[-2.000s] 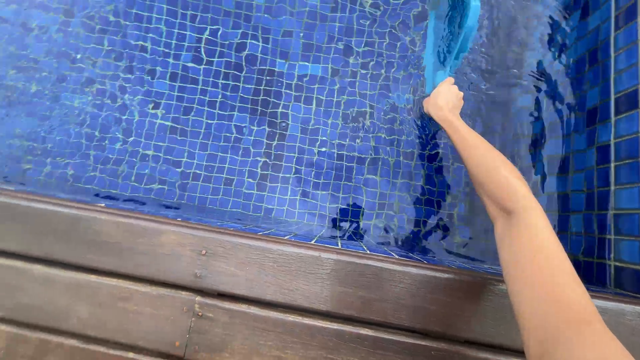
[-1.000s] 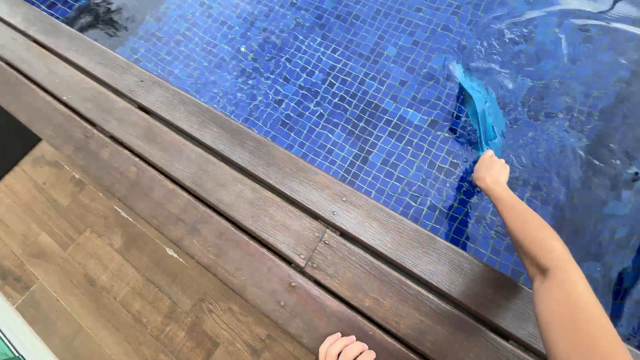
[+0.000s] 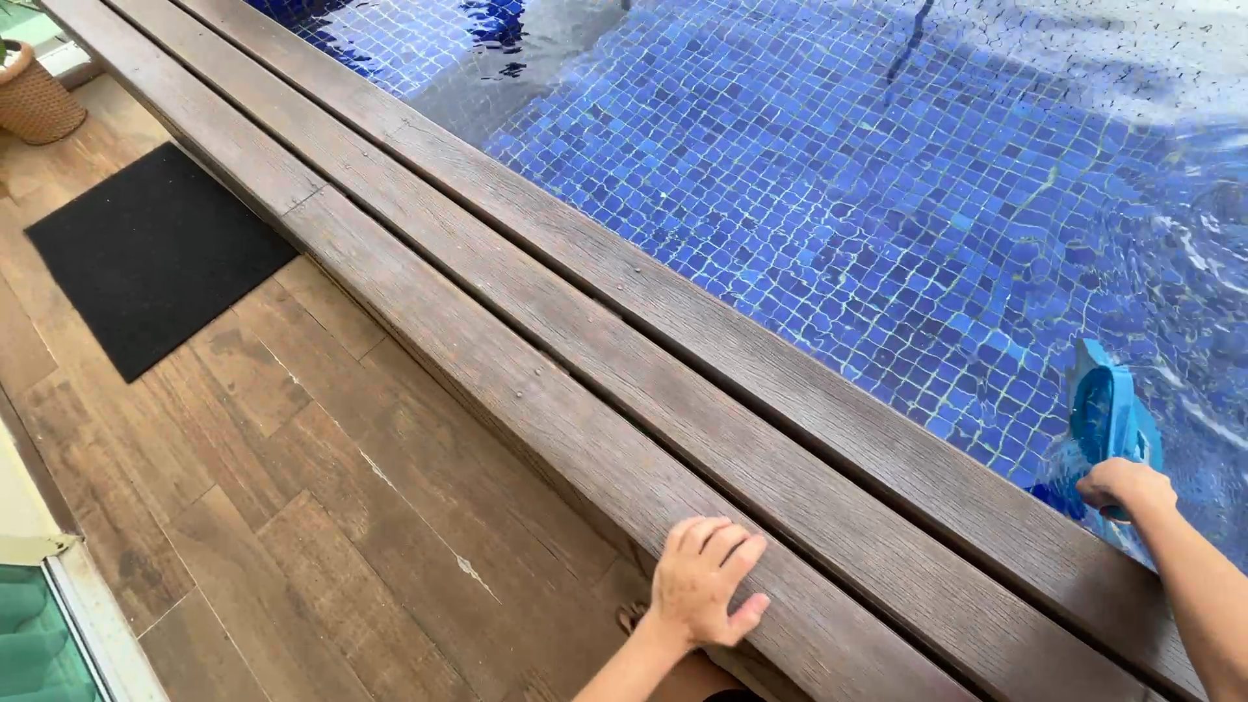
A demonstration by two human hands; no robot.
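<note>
My right hand (image 3: 1126,489) is closed on the handle end of a blue plastic pool tool (image 3: 1116,409), perhaps a skimmer or brush head, at the right of the view. The tool is tilted upward at the water's surface, beside the pool's wooden edge, and water moves around it. My left hand (image 3: 704,583) rests with its fingers apart on the outermost plank (image 3: 526,380) of the dark wooden pool edging. It holds nothing. The pool water (image 3: 780,195) lies over blue mosaic tiles.
Wood-look floor tiles (image 3: 322,507) run along the raised planks. A black mat (image 3: 161,258) lies on them at the left, with a woven planter (image 3: 39,102) beyond it. A pale frame with green curtain-like material (image 3: 44,634) stands at the lower left.
The view has swung left, showing more floor and the mat. My left hand has come fully into view on the planks. The blue tool, still in my right hand, is now nearer the wooden edge.
</note>
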